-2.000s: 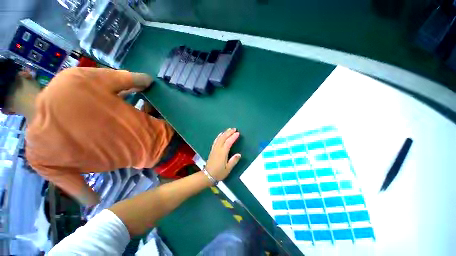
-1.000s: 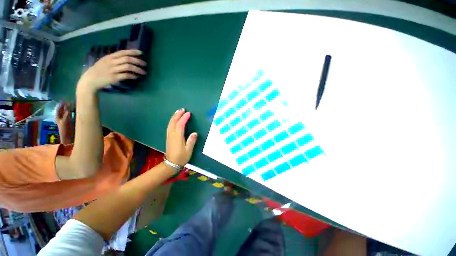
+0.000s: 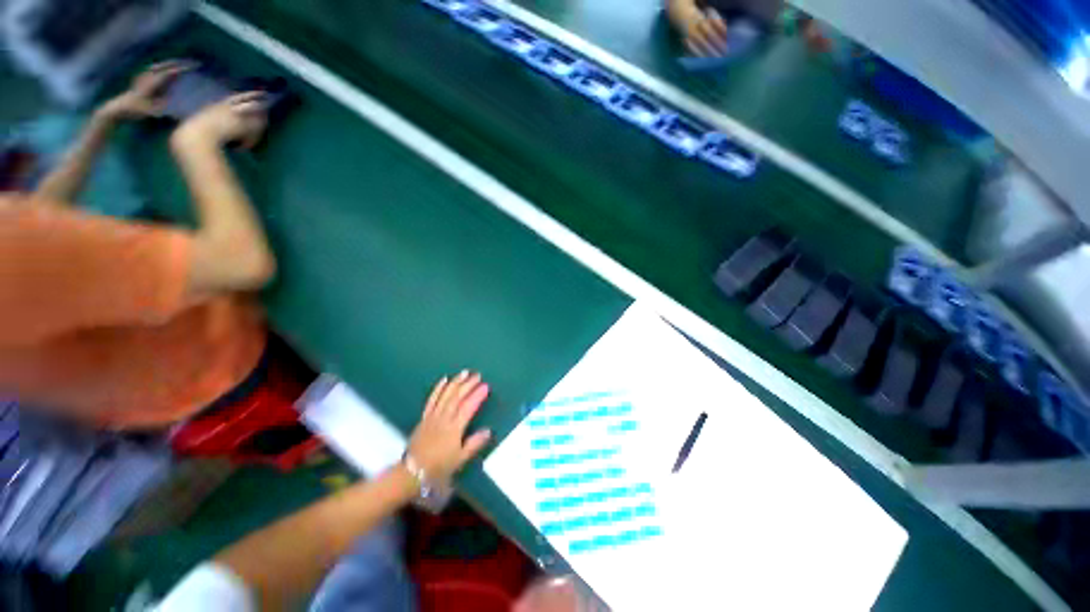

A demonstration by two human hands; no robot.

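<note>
My left hand (image 3: 445,433) rests at the near edge of the green bench, palm down, fingers apart and empty. Right of it lies white paper (image 3: 765,514) with a grid of light-blue labels (image 3: 594,472). A thin black pen (image 3: 690,442) lies on the paper beside the labels. A blurred, skin-toned shape at the bottom edge may be my right hand (image 3: 550,595); it is cut off, and what it holds cannot be told.
A person in orange (image 3: 102,305) handles dark units (image 3: 206,93) at upper left. More dark units (image 3: 851,341) stand on the belt beyond the bench rail, near blue-white parts (image 3: 598,84). Another person's hand (image 3: 703,30) shows at the top. A red stool (image 3: 469,562) is below.
The view has swung up towards the line, bringing the belt into sight. The neighbour's hands and the dark units are now farther from my left hand, which remains open at the bench edge.
</note>
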